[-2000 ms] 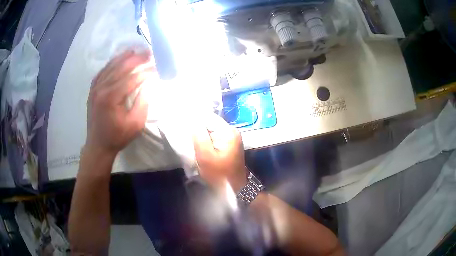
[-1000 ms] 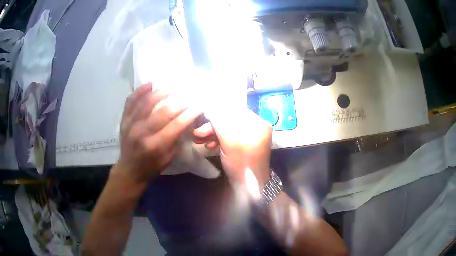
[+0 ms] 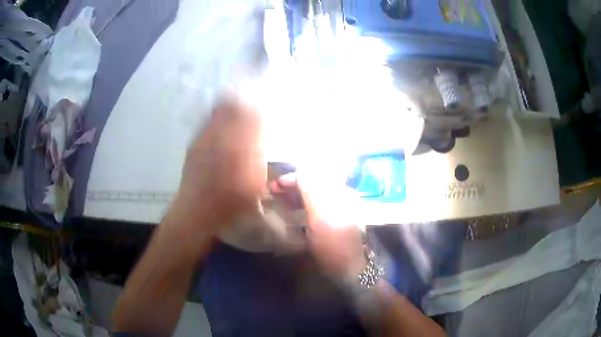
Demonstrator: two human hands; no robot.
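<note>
A white fabric piece [image 3: 256, 229] lies at the table's front edge between my hands, its upper part lost in the lamp glare. My left hand [image 3: 227, 164] is blurred and rests over the fabric's left side. My right hand [image 3: 326, 220], with a metal watch band at the wrist, is at the fabric's right side, its fingers partly washed out. The sewing machine head [image 3: 428, 33] is blue at the top. The needle area is hidden by glare. The blue plate [image 3: 389, 178] is right of my right hand.
Ribbed tension dials [image 3: 448, 91] are on the head. A cloth bundle [image 3: 62, 138] with pinkish-purple bits lies at the left. A narrow tray [image 3: 527, 79] is at the right. Long white pieces [image 3: 514, 266] lie below table level at right. A printed scale [image 3: 128, 196] runs along the front edge.
The view has shifted, showing more of the blue machine head. My hands stay close together at the fabric, where two seconds ago they were farther apart. The glare now covers more of the fabric.
</note>
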